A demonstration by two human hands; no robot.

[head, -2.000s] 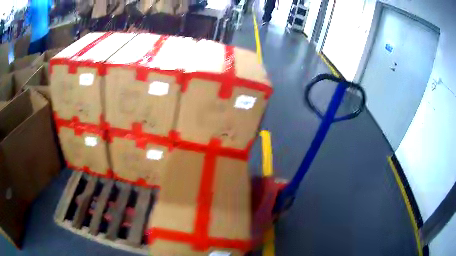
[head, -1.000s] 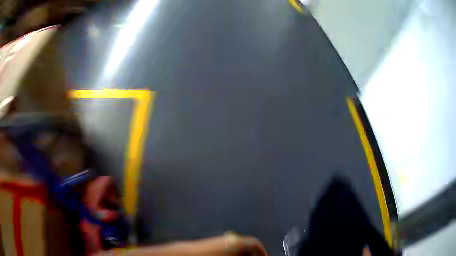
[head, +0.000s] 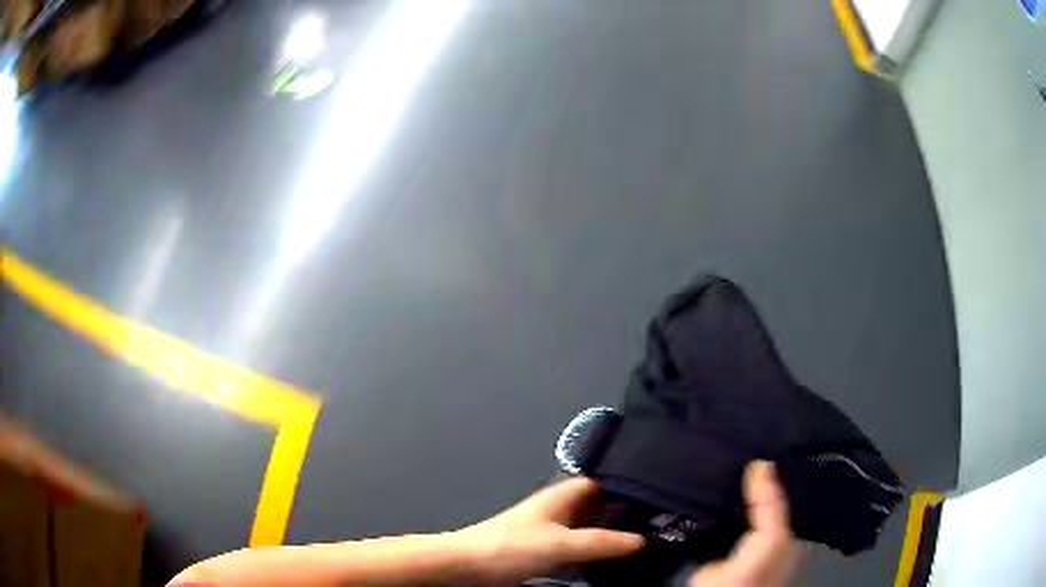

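A soft black bag (head: 723,390) is held up in front of me at the lower right, above the floor. A pale zipper line shows on its right part, and a pale curved edge shows at its left side. My left hand (head: 533,533) reaches in from the lower left, its fingers on the bag's lower left edge. My right hand (head: 757,545) is at the bottom, its thumb or a finger against the black cloth; the rest is cut off or hidden. A small patterned patch shows between the hands.
Grey floor (head: 551,206) with a yellow corner line (head: 218,373) lies ahead. A blurred brown carton (head: 69,516) is at the lower left. A pale wall (head: 986,252) with a yellow and black edge runs along the right. Blurred brown items are at the upper left.
The black bag has risen further into view, with both hands on it. The taped cartons and pallet jack have passed out of view to the left, except a blurred brown part.
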